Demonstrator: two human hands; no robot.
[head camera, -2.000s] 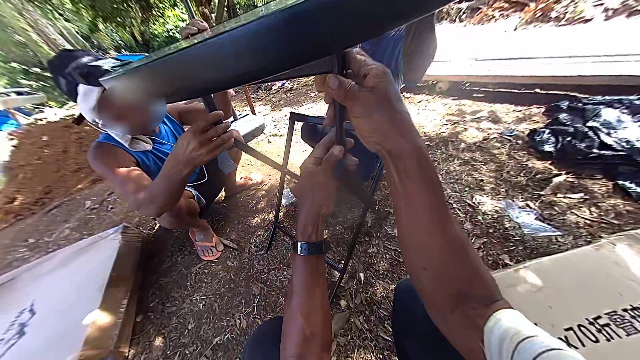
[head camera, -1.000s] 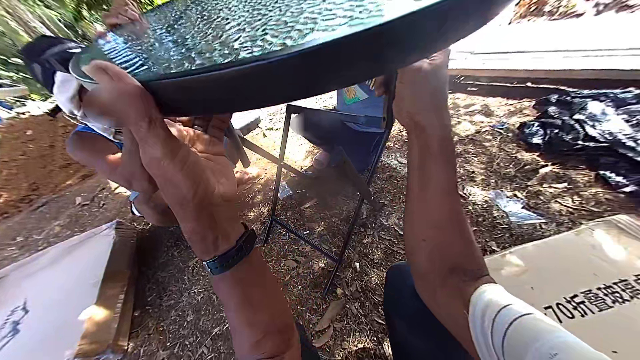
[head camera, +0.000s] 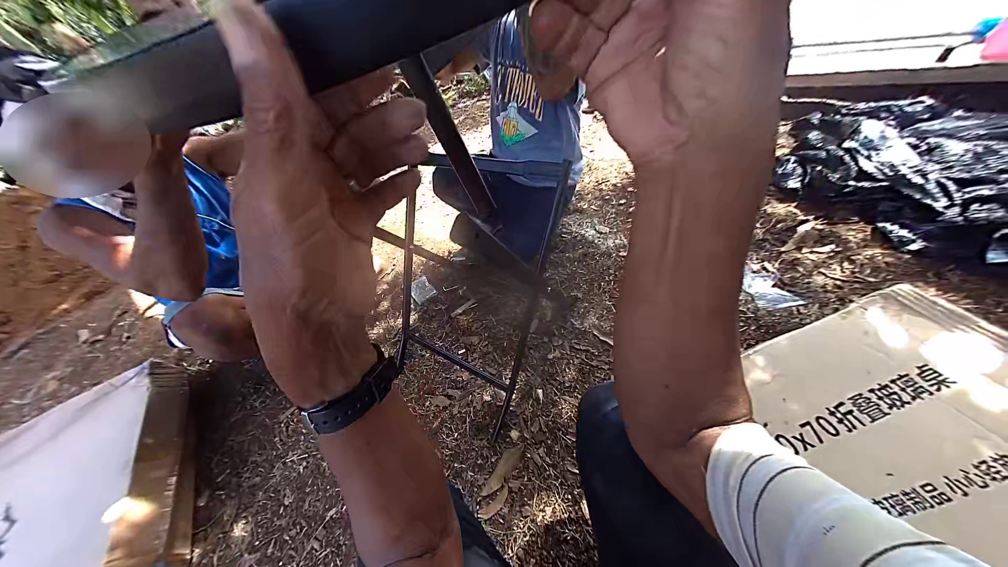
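Across the top left runs the dark rim of a round glass tabletop (head camera: 354, 39), tilted, with folding metal legs (head camera: 407, 268) beneath it. My left hand (head camera: 307, 189), with a dark watch strap at the wrist, is on the rim, its thumb against the outer edge and its fingers bent under the tabletop. My right hand (head camera: 654, 71) is raised at the top beside the rim's right part, fingers curled; its upper part leaves the frame, and whether it grips the rim I cannot tell. A dark metal bar (head camera: 449, 142) slants down from under the tabletop between my hands.
One person in blue (head camera: 213, 228) crouches at the left by the rim; another in a printed blue shirt (head camera: 516, 110) is behind the legs. Cardboard boxes lie at lower left (head camera: 71, 465) and lower right (head camera: 890, 425). Black plastic sheeting (head camera: 906, 173) lies at right on leaf-strewn ground.
Two seconds ago both my hands were at a leg part under the tabletop; my left hand has since moved left to the rim. The tabletop's tilt has changed, its glass surface showing plainly one second ago.
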